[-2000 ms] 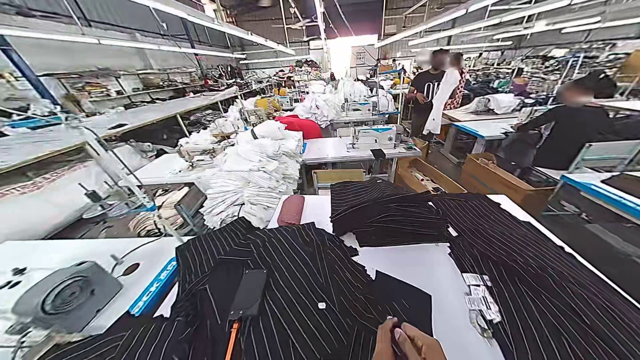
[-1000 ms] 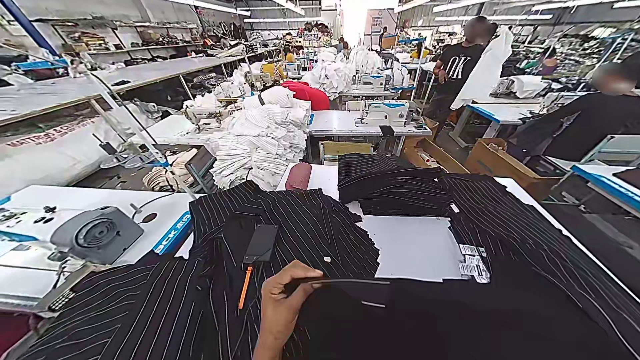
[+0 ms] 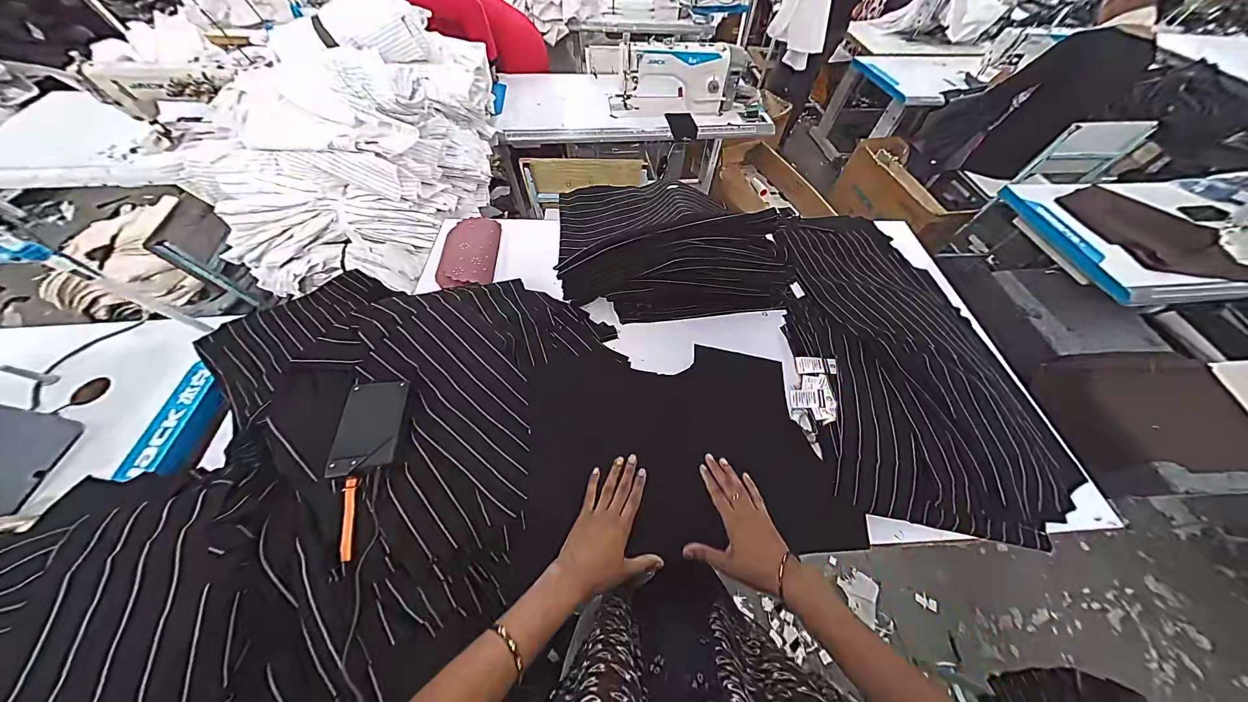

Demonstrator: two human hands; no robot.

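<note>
A plain black fabric panel (image 3: 673, 419) lies spread near the table's front edge. My left hand (image 3: 612, 531) rests palm down on its left part, and my right hand (image 3: 743, 522) lies flat on its right part; the fingers of both are apart and grip nothing. Left of the panel is a heap of black pinstriped fabric (image 3: 458, 390), with a black phone-like device (image 3: 369, 427) and an orange-handled tool (image 3: 348, 519) on it. More striped pieces (image 3: 673, 253) are stacked behind the panel, and others (image 3: 916, 390) along the right. White printed labels (image 3: 812, 390) sit beside the panel's right edge.
A dusty-pink case (image 3: 469, 253) lies on the far side of the white table (image 3: 1097, 512). White garments (image 3: 341, 146) are piled behind at left. Further back are a sewing machine (image 3: 682, 78) and cardboard boxes (image 3: 892, 190). A person in black (image 3: 1072, 88) is at back right.
One second ago, one hand held the edge of black fabric raised above the table. Now the black panel lies flat with both hands on it. The view has tilted down.
</note>
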